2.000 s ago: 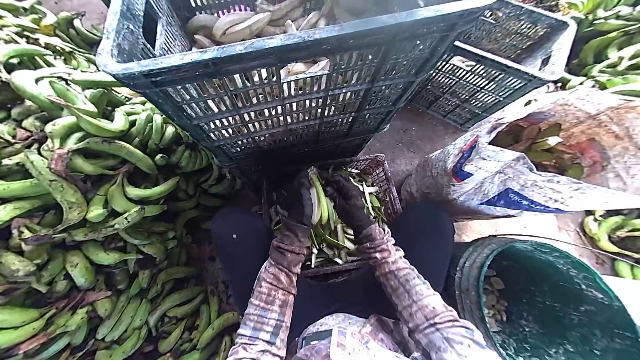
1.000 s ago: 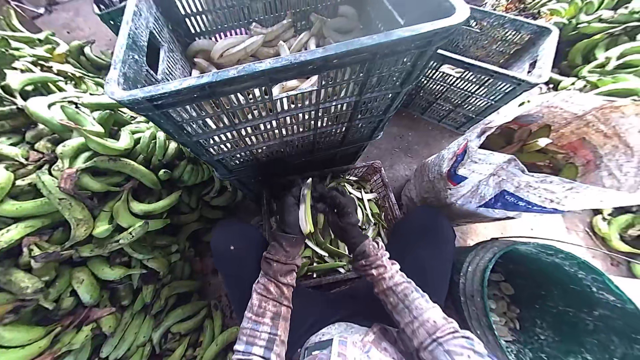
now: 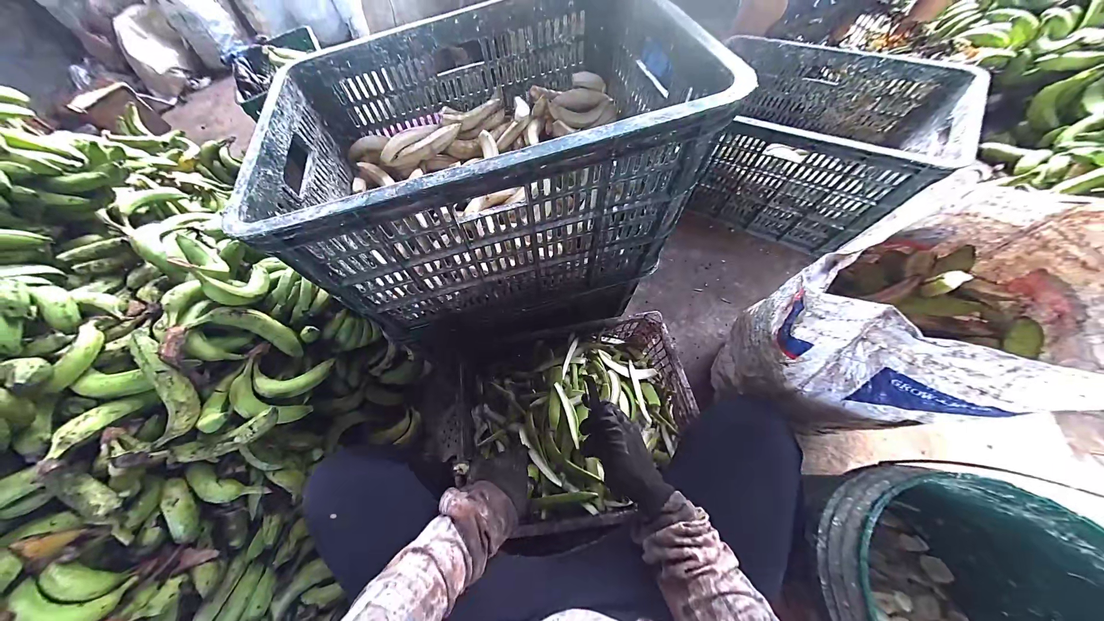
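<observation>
My left hand (image 3: 502, 473), in a dark glove, is low at the left side of a small crate (image 3: 677, 362) of green plantain peels (image 3: 565, 414); its fingers are hard to make out against the dark crate side. Over the right part of the peels is my right hand (image 3: 623, 448), also gloved, fingers curled, with a thin dark item, perhaps a blade, rising from it. Peeled plantains (image 3: 483, 129) lie in the large green plastic crate (image 3: 509, 250) in front.
Unpeeled green plantains (image 3: 198, 379) are heaped at left. A second crate (image 3: 802, 185) stands behind at right. A sack (image 3: 811, 345) holding peels and a green bucket (image 3: 854, 535) with pale pieces inside stand at right.
My hands, close together over the peels before, are now apart, the left one lower at the crate's left side. The view has tilted up, showing more of the large crate's inside.
</observation>
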